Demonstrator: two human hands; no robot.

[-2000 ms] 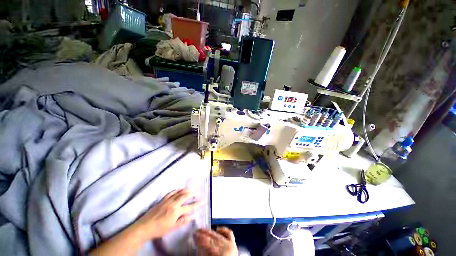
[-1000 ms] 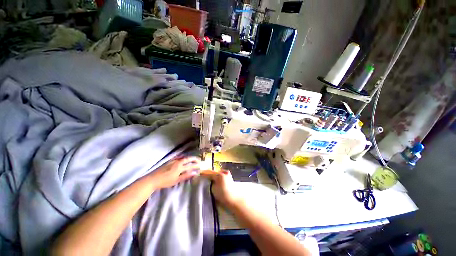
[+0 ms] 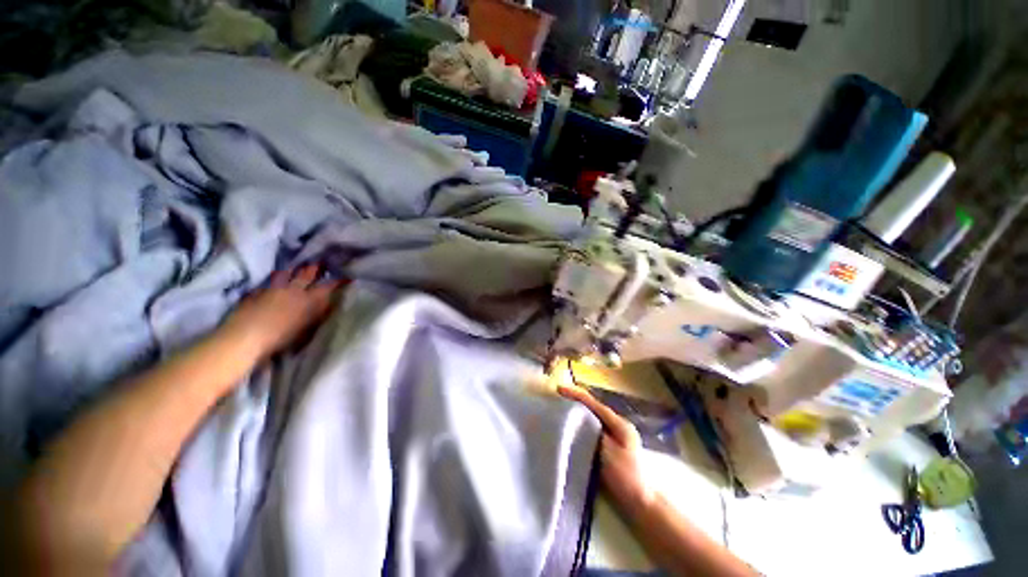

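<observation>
The large grey fabric (image 3: pixel 417 417) lies heaped left of the sewing machine (image 3: pixel 721 327) and falls toward me, with a dark edge running down its right side. My left hand (image 3: pixel 295 304) rests on the heap well left of the needle, its fingers in the folds; whether they grip is unclear. My right hand (image 3: pixel 614 434) holds the fabric edge just below the lit needle area (image 3: pixel 564 367), fingertips close to the presser foot. Part of the needle area is blurred.
Black snips (image 3: pixel 905 521) and a round yellow-green item (image 3: pixel 947 482) lie on the white table (image 3: pixel 834 524) at right. A teal box (image 3: pixel 829 186) stands behind the machine, near a white thread cone (image 3: pixel 911 197). An orange crate (image 3: pixel 507 32) stands at the back.
My left hand has moved from beside the needle up and left onto the heap. My right hand stays near the needle. The view has turned left and tilted, so the machine appears farther right.
</observation>
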